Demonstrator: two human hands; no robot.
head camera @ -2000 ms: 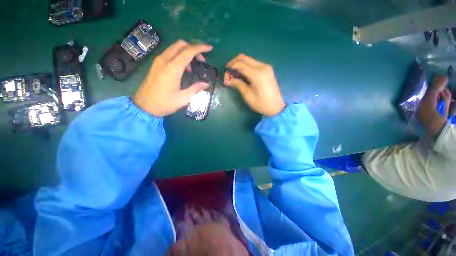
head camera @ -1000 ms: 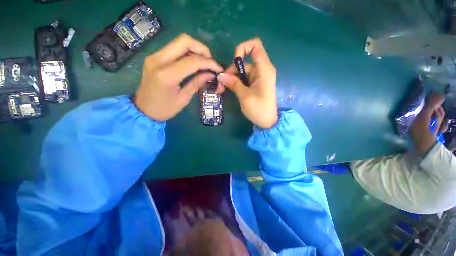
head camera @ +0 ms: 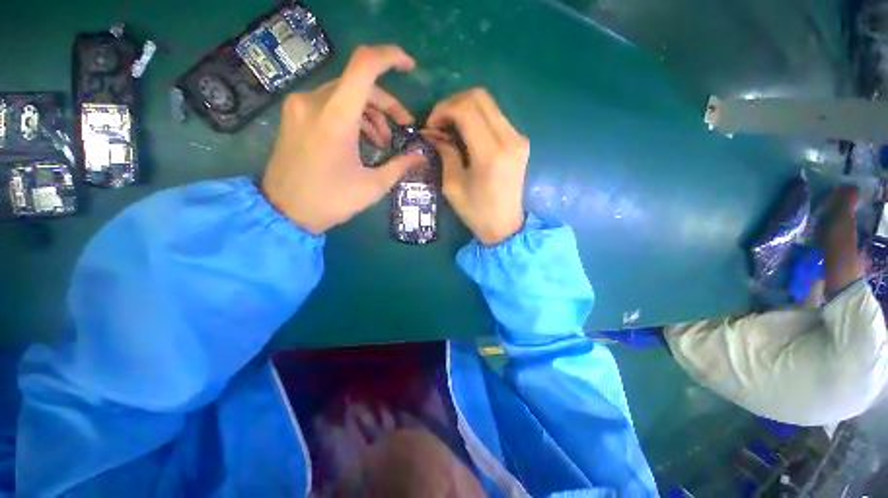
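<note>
A black handset unit (head camera: 416, 209) lies in front of me with its silver and white circuit board at the near end. My left hand (head camera: 341, 146) is around its upper end, thumb on the dark housing. My right hand (head camera: 479, 160) has its fingertips together at the right side of that upper end. The fingers hide what they pinch there; no separate small part can be made out. Whether the right hand still holds the dark tool cannot be seen.
Other open handsets lie at upper left (head camera: 255, 66), left (head camera: 106, 109) and the far left edge (head camera: 41, 190). A pale bar (head camera: 779, 115) juts in at upper right. A neighbour's hand and pale sleeve (head camera: 789, 360) are at right beside a dark shiny bag (head camera: 781, 226).
My left thumb has come down onto the unit's upper end and my right fingertips have moved to its right side. The dark tool seen in the right hand no longer shows clearly.
</note>
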